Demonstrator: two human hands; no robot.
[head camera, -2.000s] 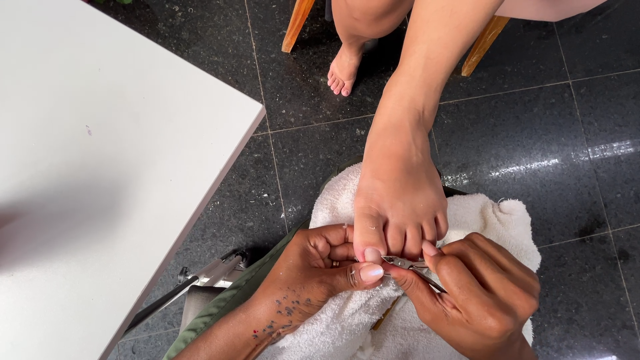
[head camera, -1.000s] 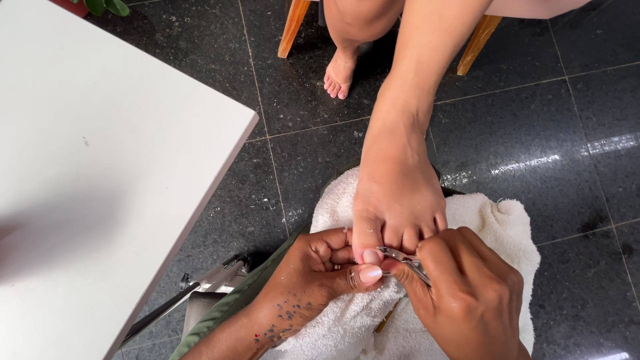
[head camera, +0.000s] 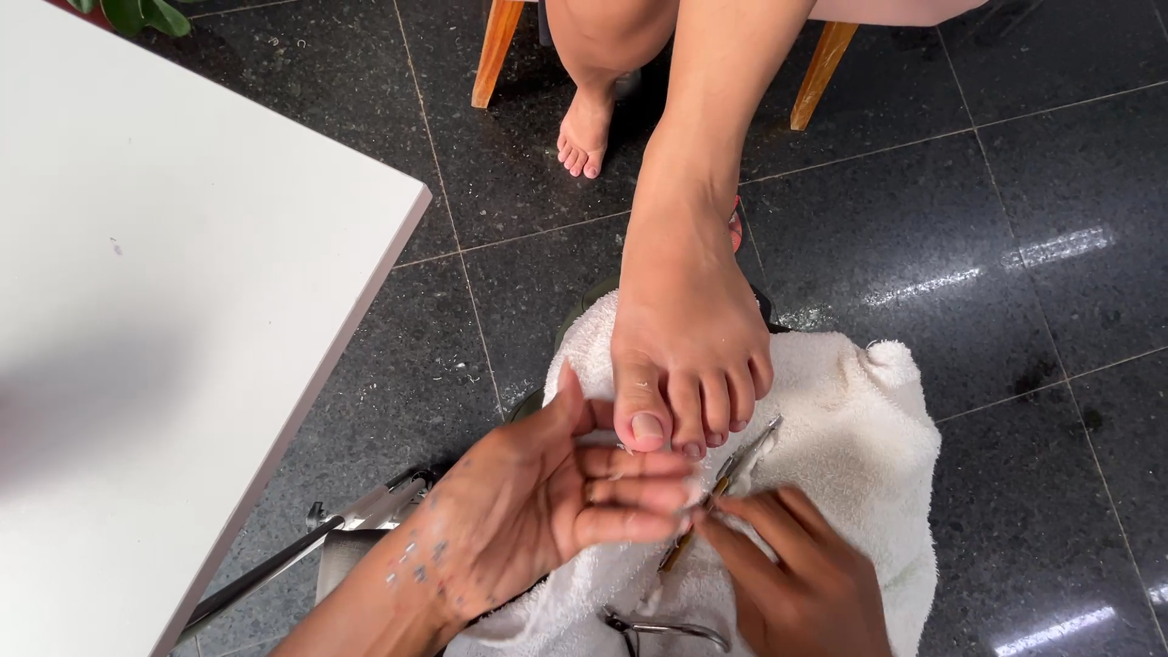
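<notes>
Another person's bare foot rests on a white terry towel, toes toward me. Just below the big toe, my left hand is palm up with its fingers spread and nothing held in it. My right hand is blurred, its fingertips close to my left fingertips; whether it holds anything small cannot be seen. Between the hands and the toes, a slender metal-tipped tool with a golden-brown handle lies on the towel. Metal nippers lie lower on the towel, partly cut off by the frame's edge.
A white tabletop fills the left side, its corner near my left hand. Beside it stands a chrome metal frame. The person's other foot is on the dark tiled floor, between wooden chair legs. Green leaves show at top left.
My left hand has let go of the big toe and turned palm up. My right hand has moved down from the toe, and the nippers it held there now lie on the towel.
</notes>
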